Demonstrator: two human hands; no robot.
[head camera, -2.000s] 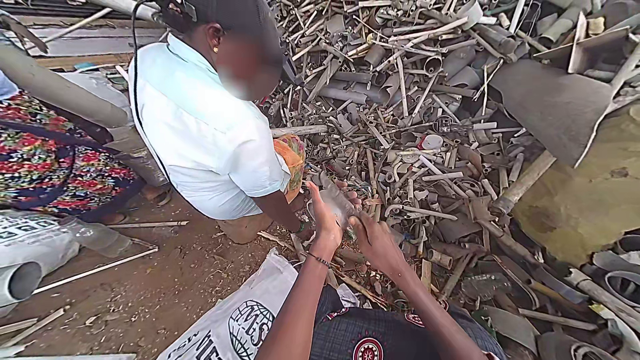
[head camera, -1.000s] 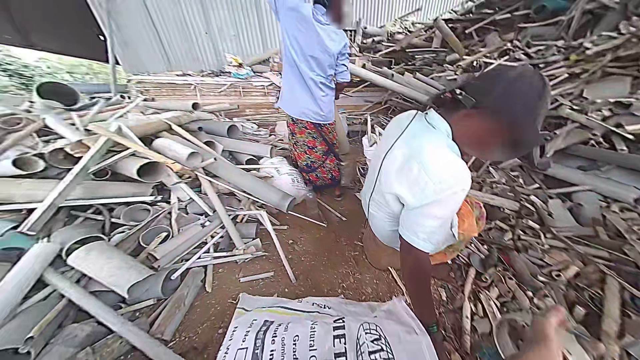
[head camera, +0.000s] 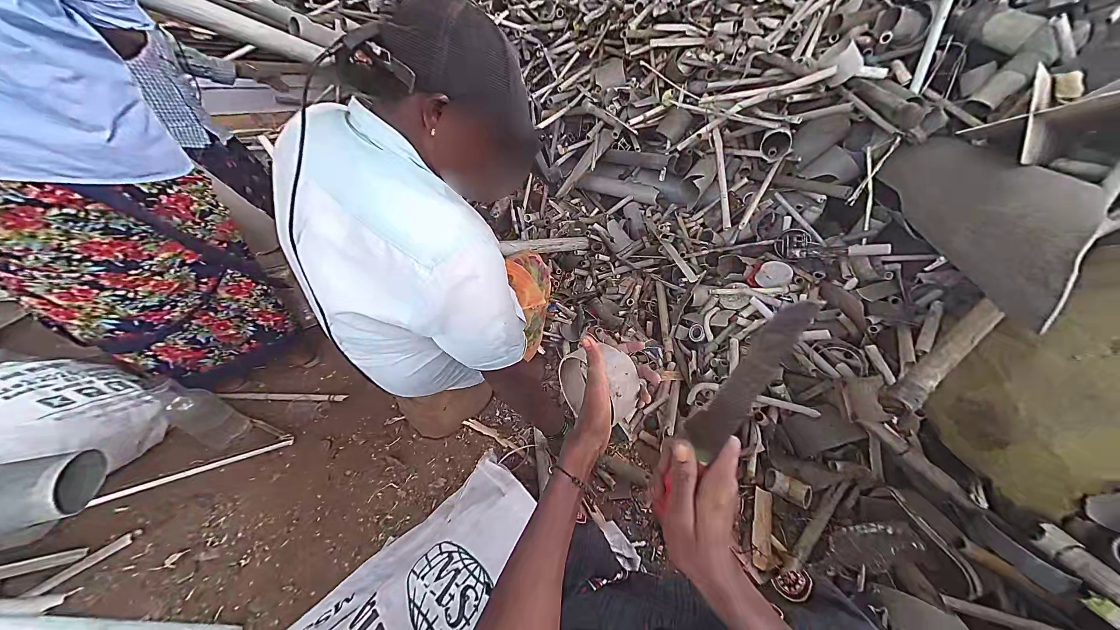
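My left hand (head camera: 593, 407) is wrapped round the near side of a whitish, rounded plastic pipe piece (head camera: 619, 381), with its far fingers partly hidden. In my right hand (head camera: 697, 503) is the handle of a broad, dark, worn blade (head camera: 754, 372), a machete or large knife, tilted up and to the right, apart from the pipe piece. Some red shows at the handle. Cut and broken plastic pipe scrap (head camera: 691, 249) lies beneath and beyond both hands.
A co-worker in a pale shirt (head camera: 394, 254) and dark cap crouches close on the left, an arm reaching down near my left hand. Another person in a floral skirt (head camera: 131, 271) stands far left. A printed white sack (head camera: 464, 542) lies in front; a grey sheet (head camera: 997, 219) is at right.
The view has swung from the left back onto the pipe heap. Two seconds ago my hands were close together; now they are apart, with the blade raised to the right.
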